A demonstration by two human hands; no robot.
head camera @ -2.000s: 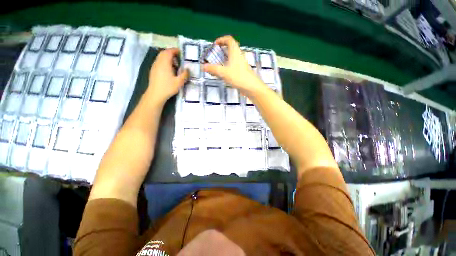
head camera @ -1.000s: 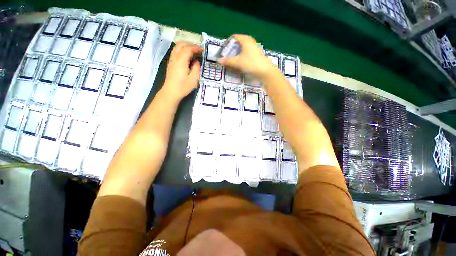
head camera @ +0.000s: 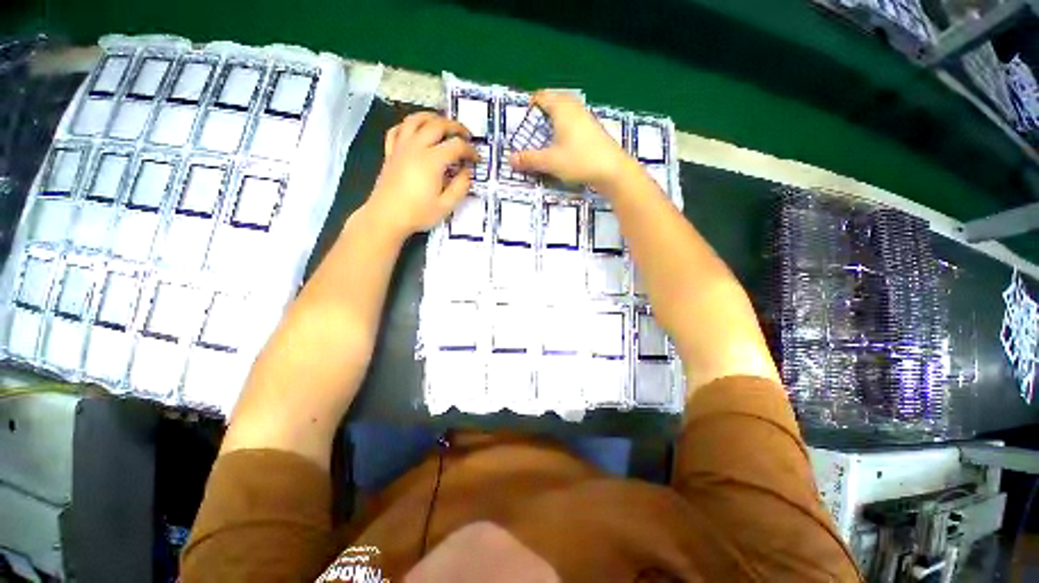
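A housing tray with rows of phone front housings lies in front of me. My right hand holds a small dark-gridded keypad tilted at its fingertips, over the second housing of the far row. My left hand is at the tray's far left corner, its fingertips on the lower part of the first housing, where part of a key grid shows. Whether it grips anything is hidden by the fingers.
Another housing tray with rows of housings lies to the left. A shiny keypad tray stack is at the right, with white plastic strips beyond. A green conveyor belt runs behind its pale rail. A bench machine is lower right.
A key grid has appeared in the first housing of the far row. My left fingers have moved onto it. My right hand has shifted slightly right with a keypad. The view has swung a little.
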